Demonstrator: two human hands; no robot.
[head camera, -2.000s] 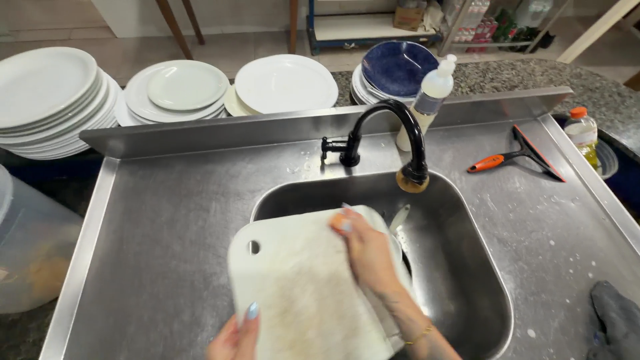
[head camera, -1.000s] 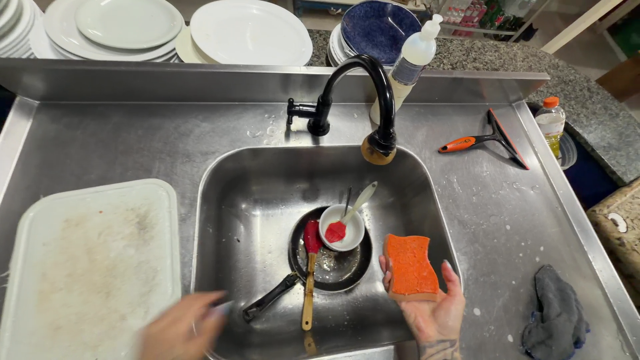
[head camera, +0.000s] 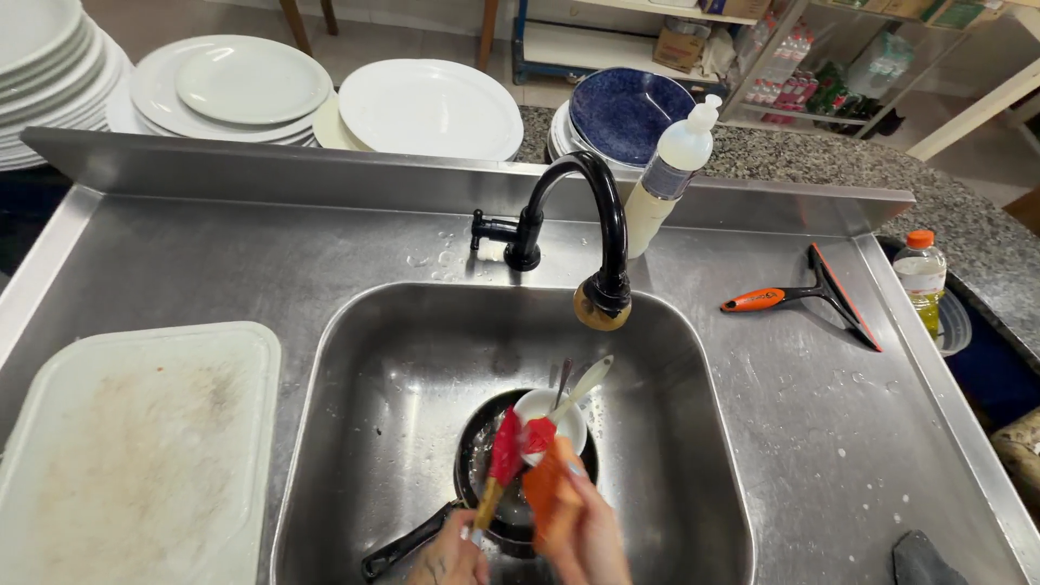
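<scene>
Low in the steel sink (head camera: 366, 390), my left hand (head camera: 452, 552) grips the wooden handle of a red-headed spatula (head camera: 505, 451), its head tilted up. Close to its right, my right hand (head camera: 591, 528) holds a bent orange sponge (head camera: 552, 496). Beneath both hands lies a black frying pan (head camera: 471, 455), its handle toward the lower left. A small white bowl (head camera: 574, 422) rests in the pan with a pale-handled utensil (head camera: 595, 375), a thin metal utensil handle (head camera: 564, 378) and something red inside.
A stained white cutting board (head camera: 154, 455) lies left of the sink. Behind stand a black faucet (head camera: 609, 219), a soap bottle (head camera: 662, 187) and stacked plates (head camera: 431, 110). To the right are a squeegee (head camera: 812, 294), a grey cloth (head camera: 922, 561) and an orange-capped bottle (head camera: 921, 276).
The cutting board went from my hands to the left counter. Since one second ago, my left hand has taken hold of the red spatula from the pan, and the sponge has moved left over the pan.
</scene>
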